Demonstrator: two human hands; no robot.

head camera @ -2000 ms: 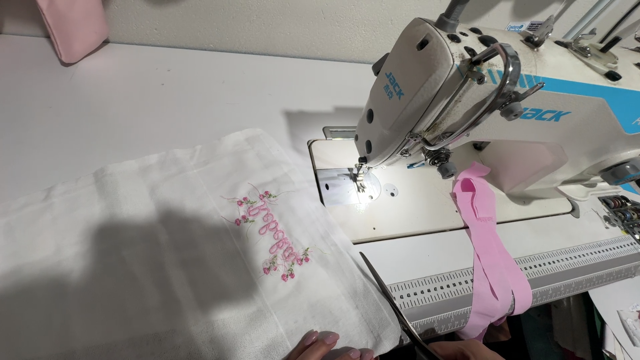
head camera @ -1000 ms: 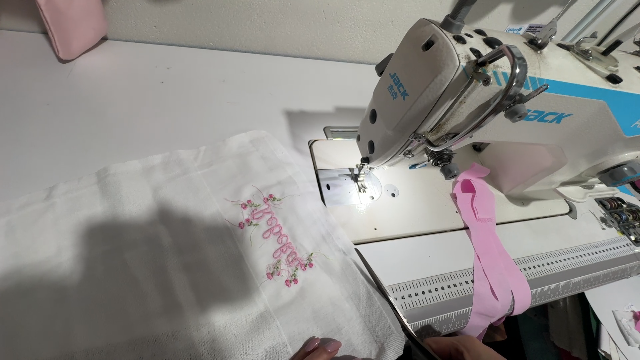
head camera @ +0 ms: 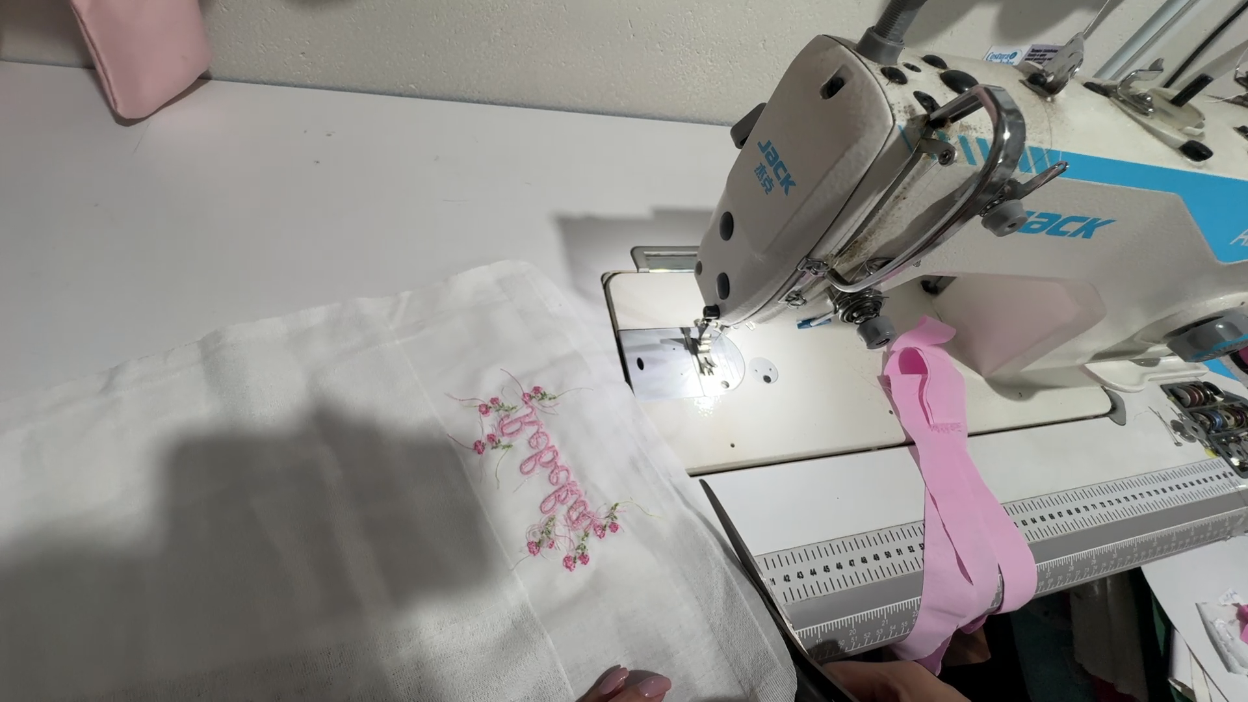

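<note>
White cloth (head camera: 322,585) with pink embroidered lettering (head camera: 551,468) and small flowers lies across the left and middle. My left hand (head camera: 629,686) shows only as fingertips resting on the cloth at the bottom edge; nothing is seen in it. To the right, my right hand (head camera: 892,681) is partly cut off by the frame and grips what look like dark scissors (head camera: 751,565). A long blade runs up along the cloth's right edge; the handles are hidden. Loops of pink ribbon (head camera: 951,487) hang over the table's front edge, just above my right hand.
A Jack sewing machine (head camera: 809,166) stands at the right, its lit needle plate (head camera: 673,363) beyond the cloth. A measuring rule (head camera: 858,565) runs along the front edge. Bobbins (head camera: 1214,414) lie at far right. A pink fabric item (head camera: 146,58) is at the upper left.
The embroidered part of the cloth has shifted slightly to the right and down. Less of my left hand shows at the bottom edge. My right hand remains beside the cloth's right edge.
</note>
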